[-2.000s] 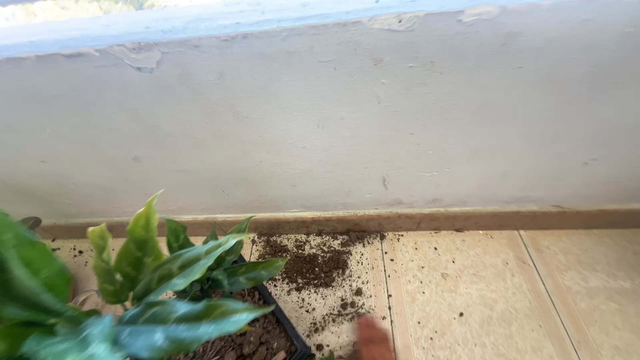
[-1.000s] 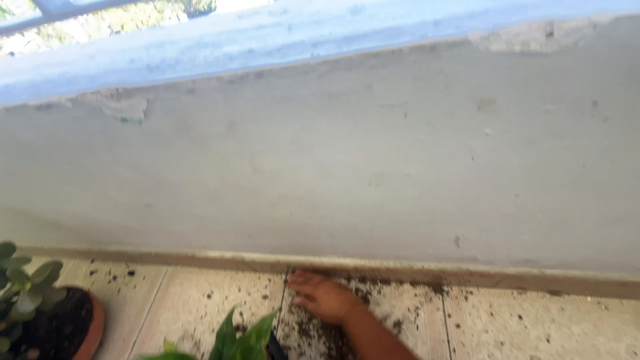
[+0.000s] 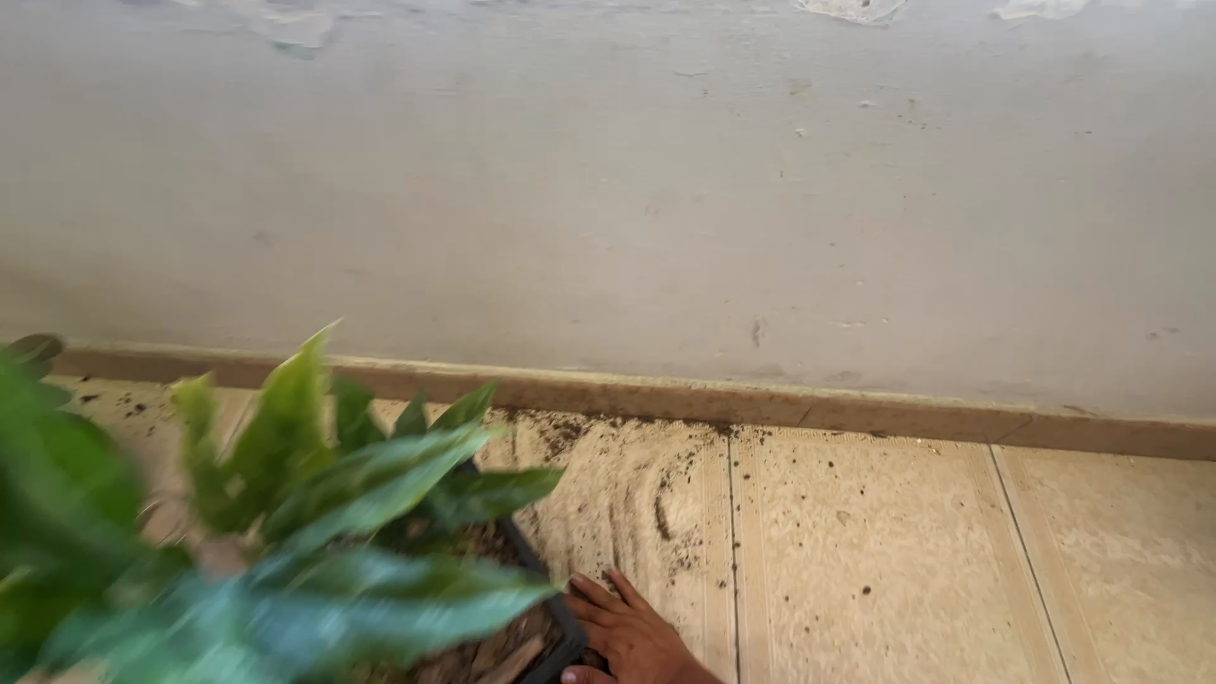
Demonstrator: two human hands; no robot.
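Observation:
My right hand (image 3: 632,632) lies low on the tiled floor, fingers spread, right beside the corner of a dark rectangular planter (image 3: 560,617). Some dark soil shows by its thumb; whether the palm covers more is hidden. Long green leaves (image 3: 380,608) of a plant spread over the planter and fill the lower left, partly blurred. Between the planter and the wall, loose soil (image 3: 665,508) lies in thin curved streaks on the tiles. My left hand is not in view.
A pale wall (image 3: 608,209) with chipped paint rises behind a brown tile skirting (image 3: 760,404). Beige floor tiles (image 3: 902,532) bear scattered specks of soil. Darker round leaves (image 3: 36,351) show at the far left edge.
The dark patch of soil beside the planter has become thin, curved streaks. My right hand has come back from near the skirting to the planter's corner. The view has shifted.

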